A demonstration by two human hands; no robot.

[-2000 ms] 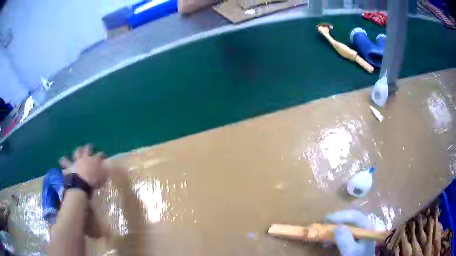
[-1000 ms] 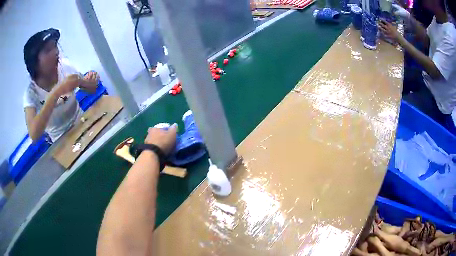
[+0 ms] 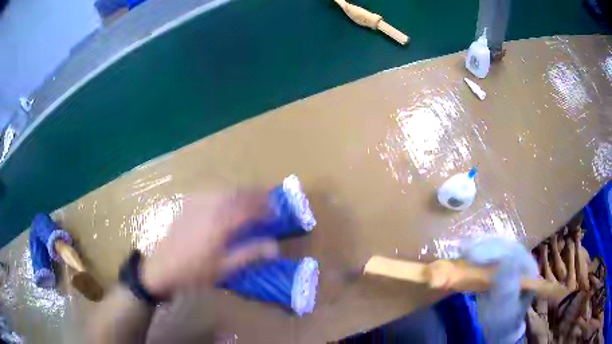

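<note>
My left hand (image 3: 215, 235), bare with a black wristband and blurred by motion, holds a paired blue trouser-leg piece (image 3: 265, 279) above the table. Its two pale fuzzy cuffs (image 3: 305, 287) face right. My right hand (image 3: 500, 282), in a pale knit glove, is closed around a tan figurine leg (image 3: 416, 272) at the lower right. The leg's squared peg end points left toward the cuffs, with a gap between them. The foot end is partly hidden at the crate.
Another blue piece (image 3: 41, 250) with a tan leg in one cuff lies far left. Two white bottles (image 3: 457, 191) and a small white cone (image 3: 475, 89) stand or lie right. A tan leg (image 3: 372, 19) lies on the green belt (image 3: 221, 87). A blue crate (image 3: 597, 228) of legs is lower right.
My left hand has come back from the belt beside the post, and the paired blue piece from there is now in it over the table. The view has swung back left and down.
</note>
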